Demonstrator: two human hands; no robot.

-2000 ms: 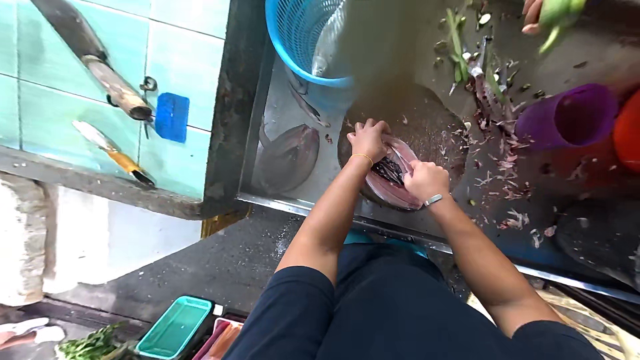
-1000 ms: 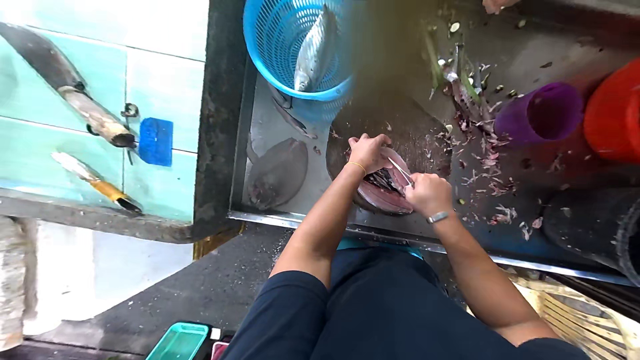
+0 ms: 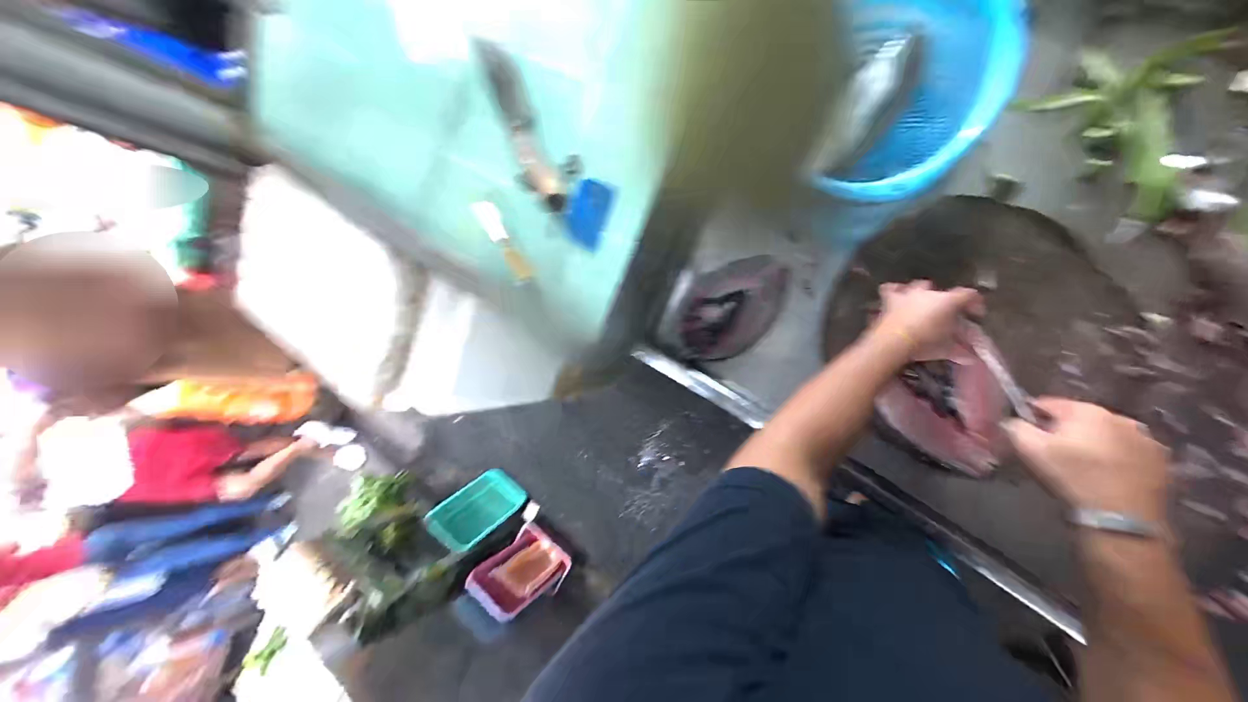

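Note:
An opened fish (image 3: 960, 414) with pink flesh and dark insides lies on a round dark chopping board (image 3: 1043, 283). My left hand (image 3: 926, 317) grips its upper end. In my right hand (image 3: 1092, 453) is a knife (image 3: 999, 370), its blade pointing up and left along the fish's cut edge. Left of the board, another cut-open fish (image 3: 731, 307) rests on the metal work surface. A blue plastic basket (image 3: 1009, 88) above the board holds a silvery fish (image 3: 873, 97). The view is blurred by motion.
Fish scraps (image 3: 1180, 370) and green stems (image 3: 1141, 117) litter the right side. On the tiled counter (image 3: 390, 127) lie a knife (image 3: 502, 239) and a blue scraper-like piece (image 3: 589, 213). Teal (image 3: 476, 510) and pink (image 3: 517, 572) trays stand below. People (image 3: 185, 458) are at the far left.
The view has swung strongly to the left, bringing in people and trays. Both hands stay at the fish with the knife. The fish left of the board now shows its open inside.

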